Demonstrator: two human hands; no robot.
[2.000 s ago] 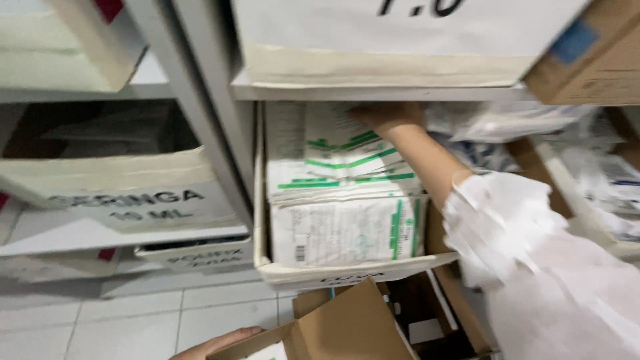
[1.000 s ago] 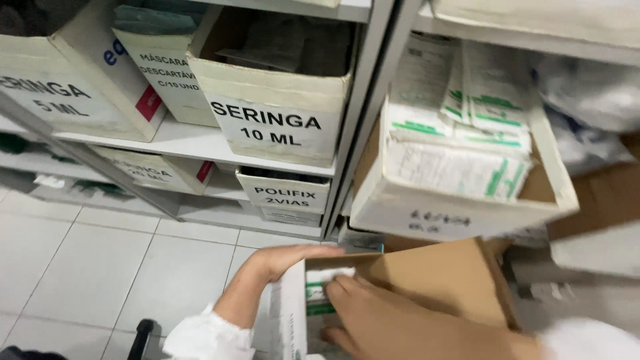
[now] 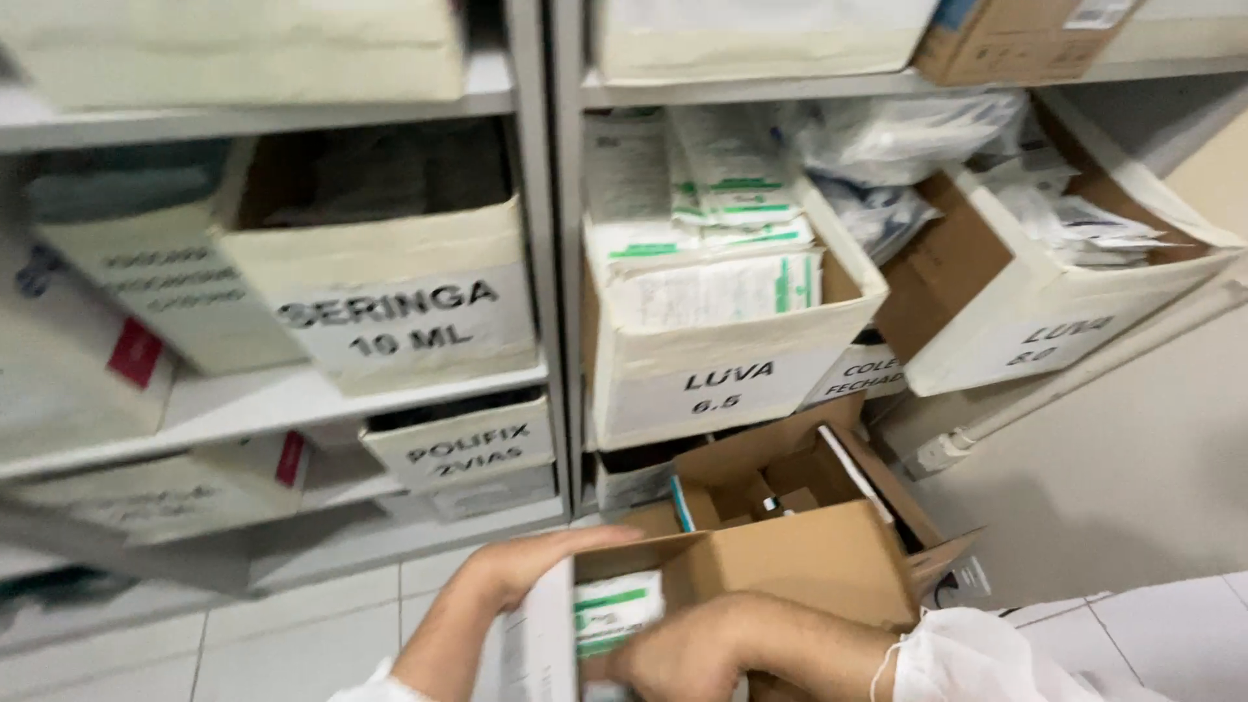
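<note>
My left hand (image 3: 531, 565) rests on the far left edge of an open cardboard box (image 3: 809, 565) at the bottom, its fingers partly hidden. My right hand (image 3: 682, 648) reaches down inside this box, beside a white packet with green stripes (image 3: 616, 609); its fingertips are blurred and hidden, so a hold on a packet cannot be told. Above, a white bin labelled for size 6.5 gloves (image 3: 731, 380) juts from the shelf with similar green-striped glove packets (image 3: 721, 288) in it.
A size 8.0 glove bin (image 3: 1063, 322) stands tilted at the right. Left of the grey shelf upright (image 3: 554, 244) are a 10 ml syringe bin (image 3: 409, 302) and a smaller bin (image 3: 478, 444). Another open carton (image 3: 790, 478) lies behind the box.
Two seconds ago my right hand was in the size 6.5 bin; by one second ago it was down in the cardboard box, where it is now. The view has shifted between frames.
</note>
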